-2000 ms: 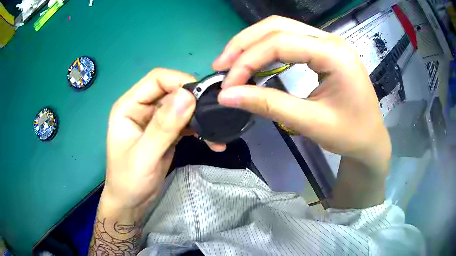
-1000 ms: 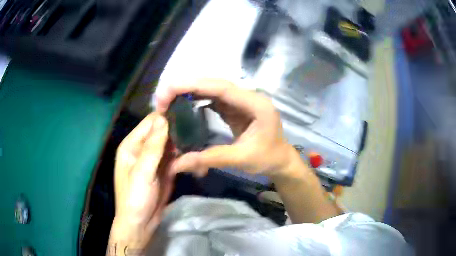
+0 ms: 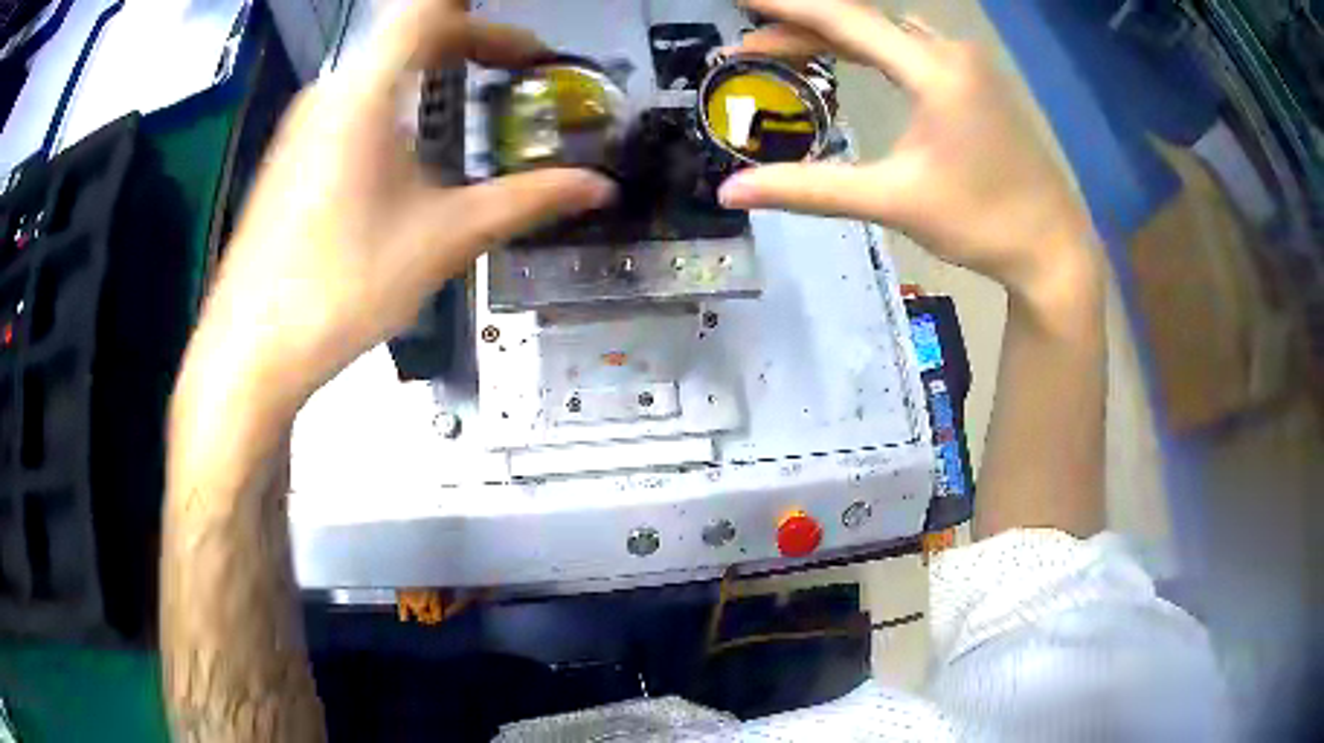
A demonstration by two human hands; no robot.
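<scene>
My left hand (image 3: 349,189) holds a round watch module (image 3: 564,119) between thumb and fingers; it is blurred, with a yellow part and a pale part showing. My right hand (image 3: 929,160) holds another round module (image 3: 761,113) by its edge, with a metallic rim, a yellow inner face and a dark L-like mark. Both modules are above the press fixture (image 3: 624,273), a metal block with a dark upper part on the white machine. The hands and modules partly hide the fixture's top, so contact with it cannot be told.
The white press machine (image 3: 828,349) has front buttons and a red button (image 3: 797,533). A black foam tray (image 3: 66,378) lies at the left on the green mat (image 3: 80,690). White sheets (image 3: 138,73) are at the upper left. A dark device (image 3: 941,392) sits beside the machine's right side.
The view has turned from the green mat to the press machine. My hands, earlier together around one dark disc, are now apart, each with a round module, and farther forward.
</scene>
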